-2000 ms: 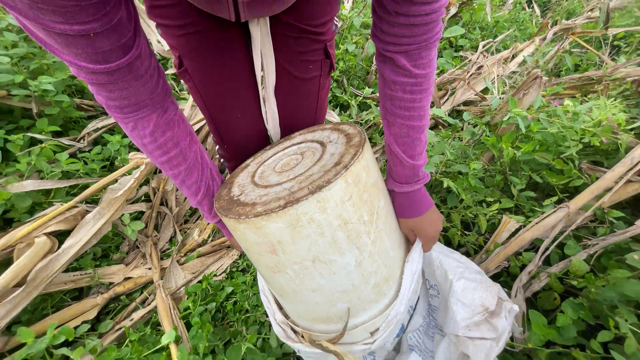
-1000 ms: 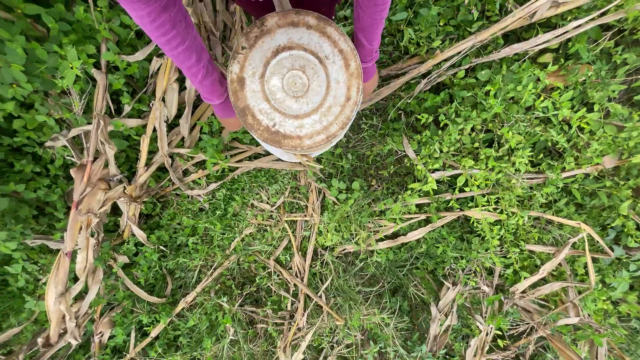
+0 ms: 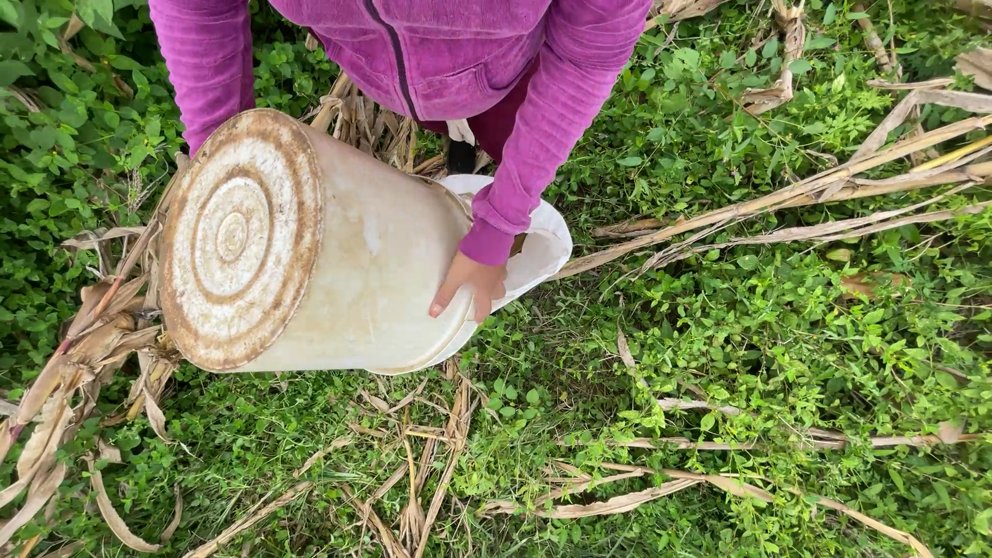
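A large off-white plastic bucket (image 3: 372, 256) is tilted on its side, its brown-stained base facing the left of the view. Its mouth end lies within the opening of a white sack (image 3: 542, 248), which shows at the bucket's right. My left hand (image 3: 473, 285), at the end of a purple sleeve, grips the bucket near its rim, beside the sack's edge. My right arm reaches down behind the base end of the bucket, which hides my right hand. The inside of the bucket and most of the sack's contents cannot be seen.
Dry corn stalks and husks (image 3: 77, 349) lie at the left, with more long dry stalks (image 3: 775, 194) reaching in from the right. Low green plants (image 3: 697, 325) cover the ground around the bucket. A dark shoe (image 3: 461, 155) shows below the jacket.
The bucket has tipped from base up to lying over sideways, its base now toward the left. My left hand, mostly hidden a second ago, shows near the rim. The view has shifted.
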